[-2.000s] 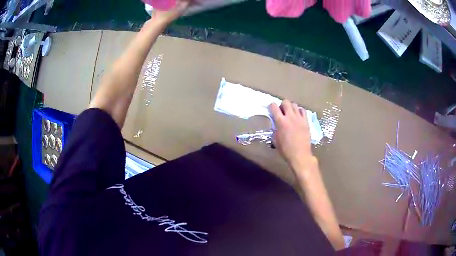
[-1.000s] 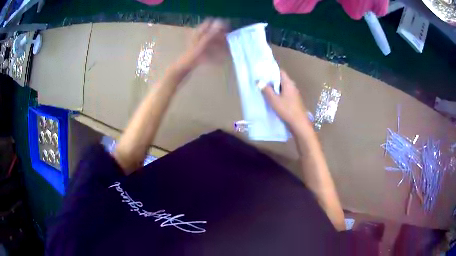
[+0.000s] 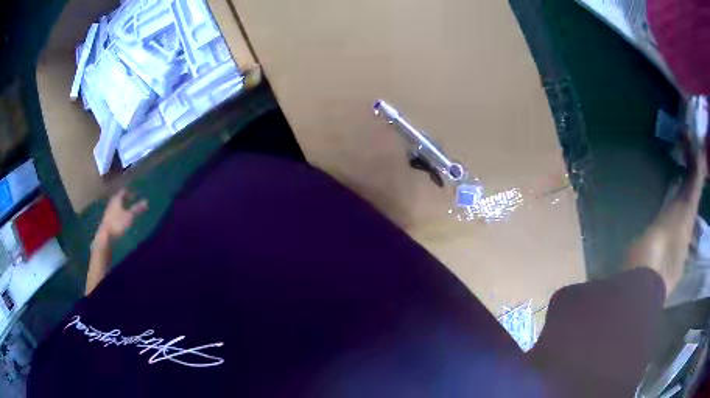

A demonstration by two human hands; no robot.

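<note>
A narrow, shiny clear-wrapped piece (image 3: 420,140) lies on the brown cardboard. A small black coiled cable (image 3: 426,166) lies beside it, and a small pale-blue square (image 3: 468,194) lies near its lower end. My left hand (image 3: 119,218) is at the left, below the large open carton, with fingers apart and nothing in it. My right hand (image 3: 695,155) is stretched out to the far right edge, blurred and partly cut off; whether it holds anything cannot be told.
The open brown carton (image 3: 56,116) at upper left holds many heaped white trays (image 3: 156,70). A pile of thin strands (image 3: 518,322) lies at lower right, partly behind my sleeve. Another person's pink-red clothing (image 3: 685,39) shows at upper right. White items lie along the right edge.
The view has turned left. The white piece from my right hand is no longer seen on the cardboard. My left hand has moved down beside the carton; my right hand has reached outward.
</note>
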